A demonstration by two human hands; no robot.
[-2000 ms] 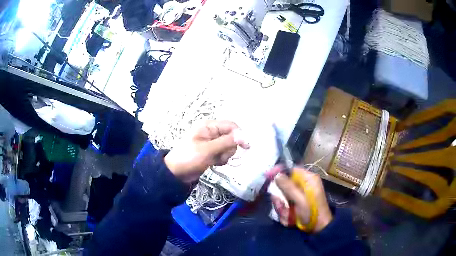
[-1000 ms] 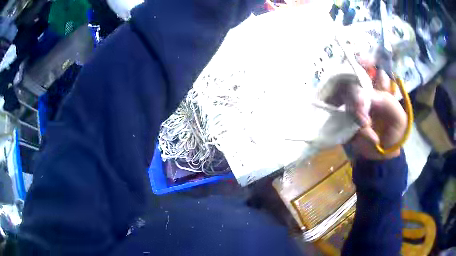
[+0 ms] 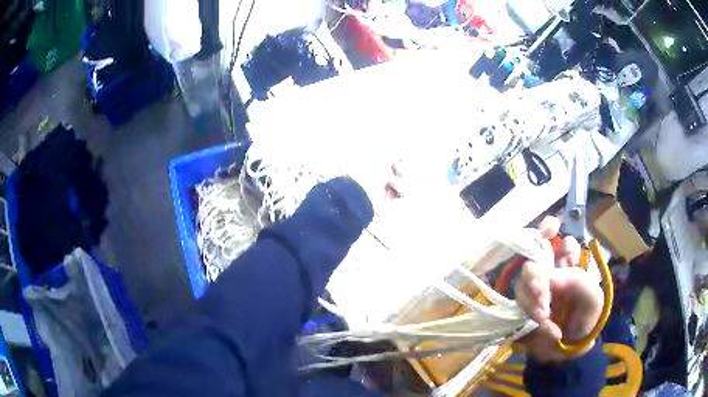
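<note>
My right hand (image 3: 560, 304) grips the yellow-orange-handled scissors (image 3: 576, 194), long silver blades pointing up. It also holds a bundle of white strips (image 3: 435, 332) that stretches left across the chair. The blades look close together and touch no strip. My left arm, in a dark blue sleeve, reaches over the white table (image 3: 388, 101). My left hand (image 3: 393, 182) is mostly washed out by glare; only some fingertips show, and whether it holds anything cannot be told. A tangled cream strip pile (image 3: 268, 186) lies at the table's left edge.
The blue crate (image 3: 183, 213) with cream strips stands left of the table. A black phone (image 3: 487, 190), black-handled scissors (image 3: 537, 167) and a white sewing machine (image 3: 512, 124) are at the table's far right. The yellow-orange chair (image 3: 621, 371) is at lower right. Dark cloth (image 3: 58, 201) fills another blue basket.
The view has shifted. My left arm now reaches forward over the table. My right hand, still with the scissors, is lower in view and now holds a strip bundle stretched leftward.
</note>
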